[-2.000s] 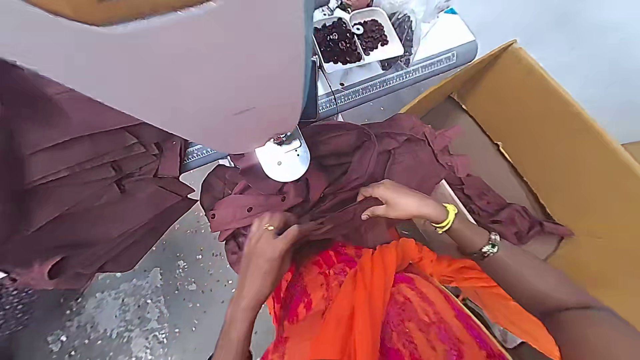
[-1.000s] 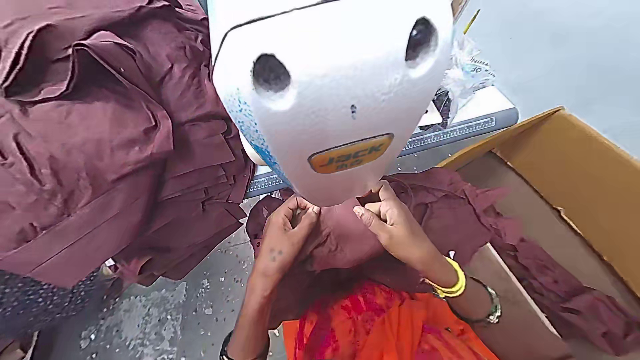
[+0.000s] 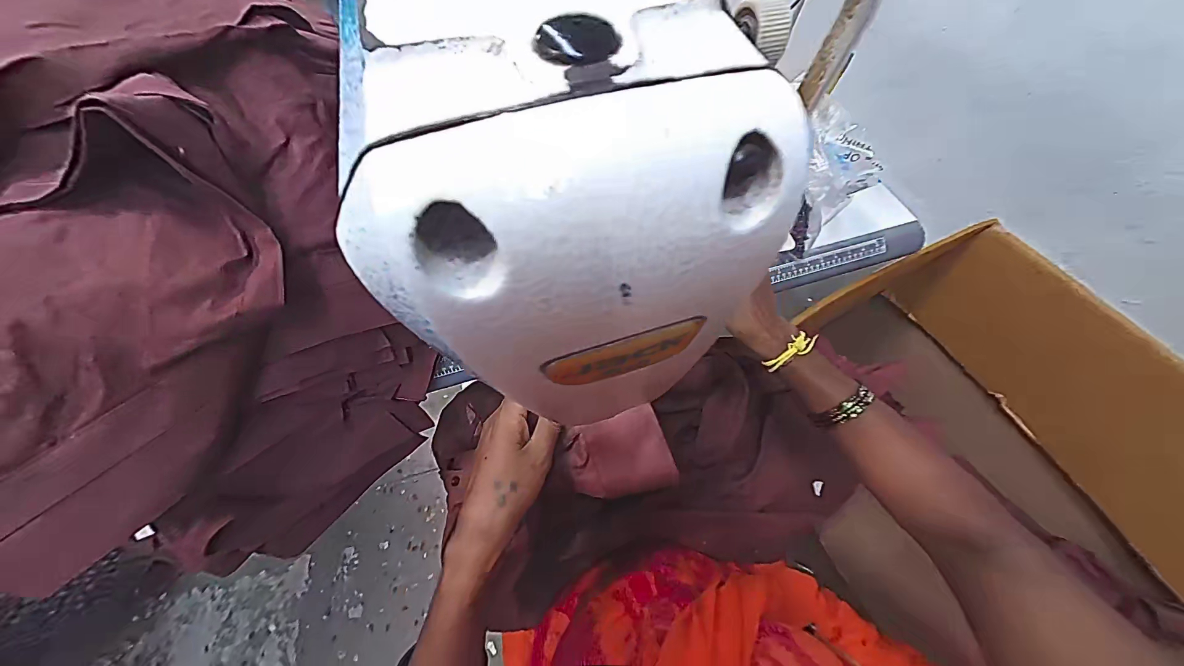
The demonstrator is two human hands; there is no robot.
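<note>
The white head of a Jack sewing machine (image 3: pixel 573 222) fills the upper middle and hides its needle area. Below it lies a maroon cloth garment (image 3: pixel 638 518), partly over my lap. My left hand (image 3: pixel 513 453) is at the garment's left part, just under the machine's lower edge, its fingertips partly hidden; a fold of cloth lies beside them. My right hand (image 3: pixel 757 314) reaches behind the machine head's right side, and its fingers are out of sight, so what it touches cannot be told.
A big pile of maroon cloth pieces (image 3: pixel 139 305) stands at the left. An open cardboard box (image 3: pixel 1045 342) is at the right, with cloth in it. Behind it are a table edge with a printed ruler (image 3: pixel 832 262) and a clear plastic bag (image 3: pixel 837 157).
My right hand has moved from the cloth in front of the machine to behind its right side. My left hand stays at the garment. The view has shifted, and the machine head looms larger.
</note>
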